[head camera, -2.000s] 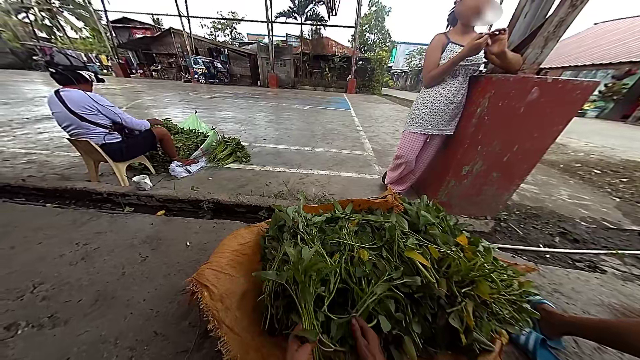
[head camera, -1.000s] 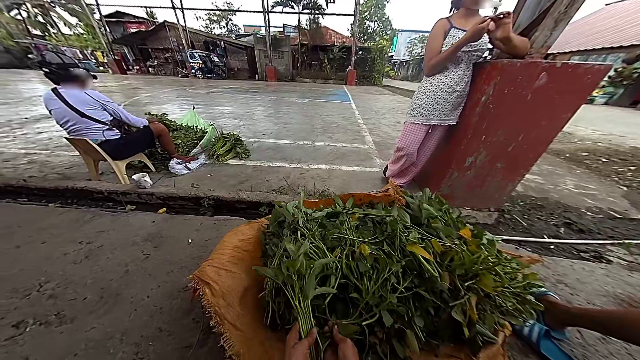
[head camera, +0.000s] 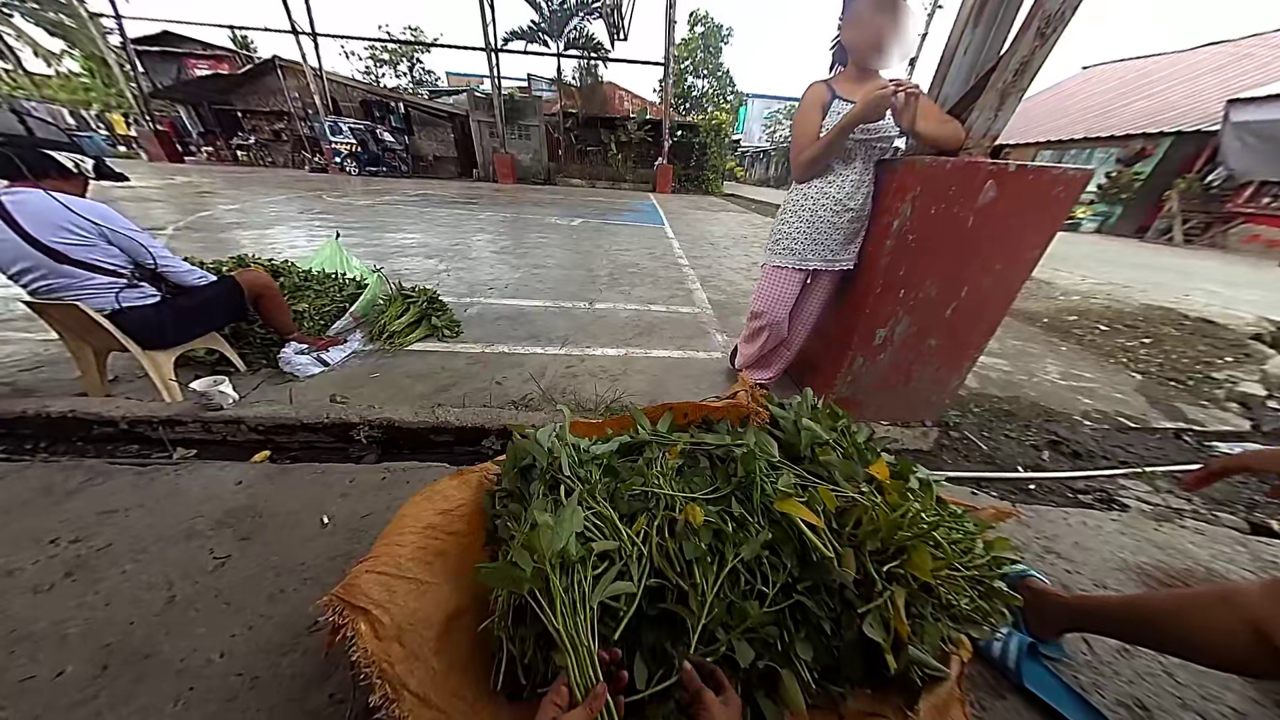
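Observation:
A large heap of leafy green stems (head camera: 740, 540), with a few yellow leaves, lies on an orange woven sack (head camera: 425, 590) with frayed edges. At the bottom of the view my left hand (head camera: 580, 690) is closed around the lower stems of a small bunch of greens (head camera: 565, 590), whose leaves point away from me. Just to its right, my right hand (head camera: 708, 690) touches the near edge of the heap, its fingers curled by a thin stem. Whether it grips that stem cannot be told. The lower parts of both hands are cut off by the frame.
Beyond a narrow drain (head camera: 250, 440), a seated person (head camera: 110, 260) has another pile of greens (head camera: 300, 300). Another person (head camera: 825, 220) leans on a red concrete post base (head camera: 930, 290). At right are someone's leg and blue slipper (head camera: 1040, 675), and a white pipe (head camera: 1070, 472).
The bunch in my left hand stands out more from the heap than two seconds ago. At the right edge another person's hand has come into view.

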